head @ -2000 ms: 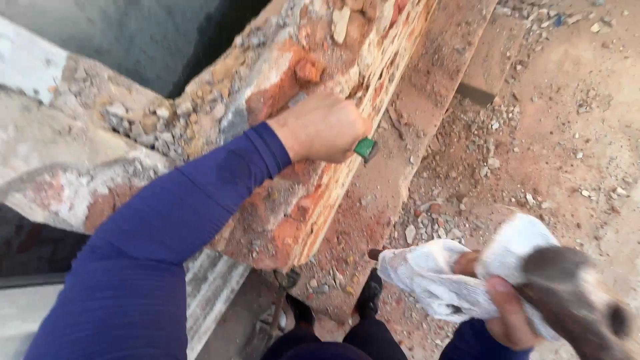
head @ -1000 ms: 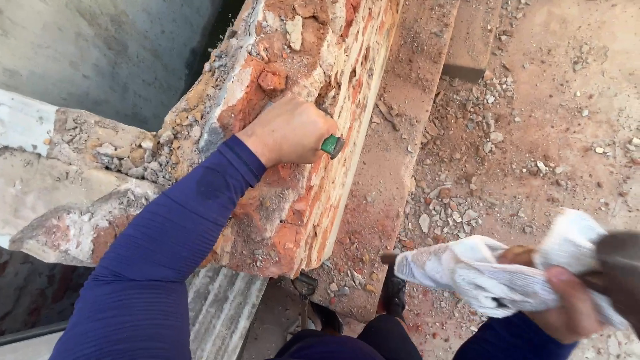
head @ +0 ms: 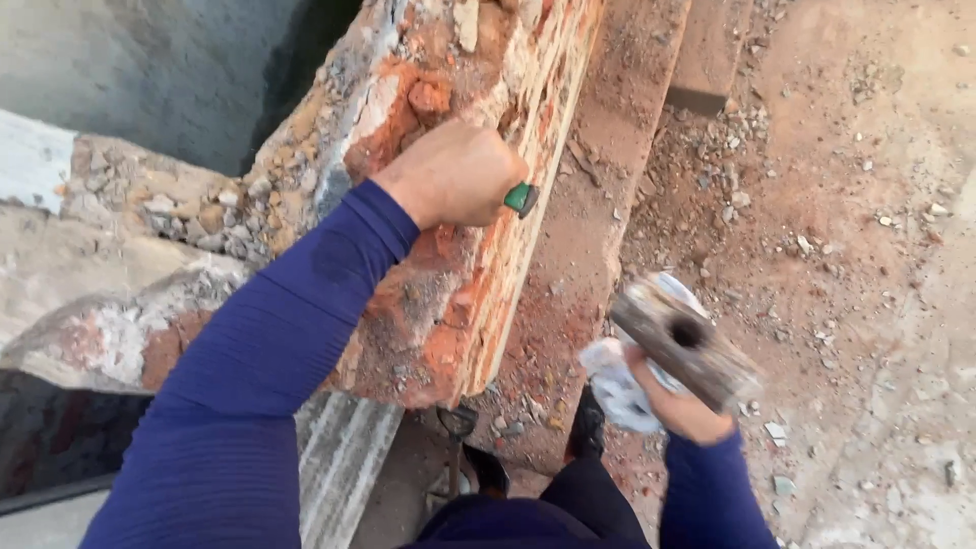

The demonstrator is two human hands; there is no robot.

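Observation:
My left hand [head: 457, 175] is closed in a fist around a green-ended tool, likely a chisel [head: 521, 198], at the edge of a broken brick wall [head: 427, 305]. Only the tool's end shows beyond the fist; the rest is hidden. To the lower right, my right hand [head: 679, 400] grips a hammer whose worn head [head: 682, 343], with a dark hole in it, is blurred and faces up toward me. White cloth [head: 621, 389] is bunched around the handle at my right hand. The hammer head is apart from the green end.
Loose rubble [head: 217, 217] lies on the wall's left part. A dusty plank [head: 595, 175] runs along its right side, beside debris-strewn ground [head: 854, 252]. Corrugated sheet [head: 347, 465] and a tool with a dark handle [head: 457, 421] are near my feet.
My right hand has turned the hammer, so its head now lies left of where it was, with the hole facing me. My left hand keeps its hold on the green-ended tool at the wall.

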